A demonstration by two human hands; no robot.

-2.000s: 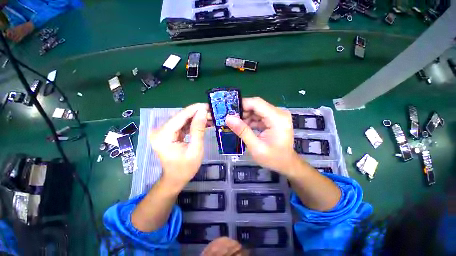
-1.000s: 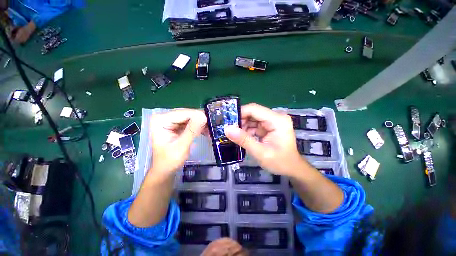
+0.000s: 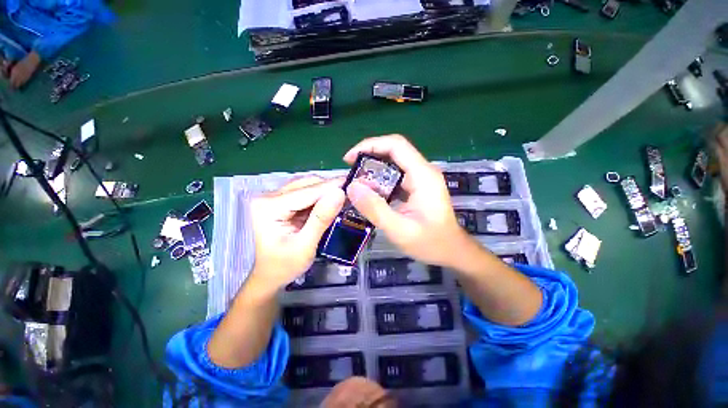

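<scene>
A black phone housing with a circuit board in it [image 3: 378, 175] is held above the tray, tilted with its top to the right. The dark square screen [image 3: 346, 241] shows at its lower end, with an orange strip above it. My right hand [image 3: 415, 207] grips the housing, its thumb on the board. My left hand [image 3: 291, 227] has its fingertips at the housing's left edge; whether they pinch a small part is hidden. The blister tray [image 3: 231, 239] lies below with black phone housings [image 3: 413, 316] in its pockets.
Boards with screens [image 3: 399, 92] and pale squares lie on the green belt. Loose parts lie left [image 3: 191, 235] and right [image 3: 638, 205] of the tray. Stacked trays [image 3: 367, 40] stand across the belt. A pale post [image 3: 615, 92] slants at right. Black cables [image 3: 88, 243] hang at left. Another person's hand [image 3: 24, 70] shows upper left.
The housing in my hands has turned from nearly upright to leaning right. My right fingers have moved up around its top. The view has shifted slightly.
</scene>
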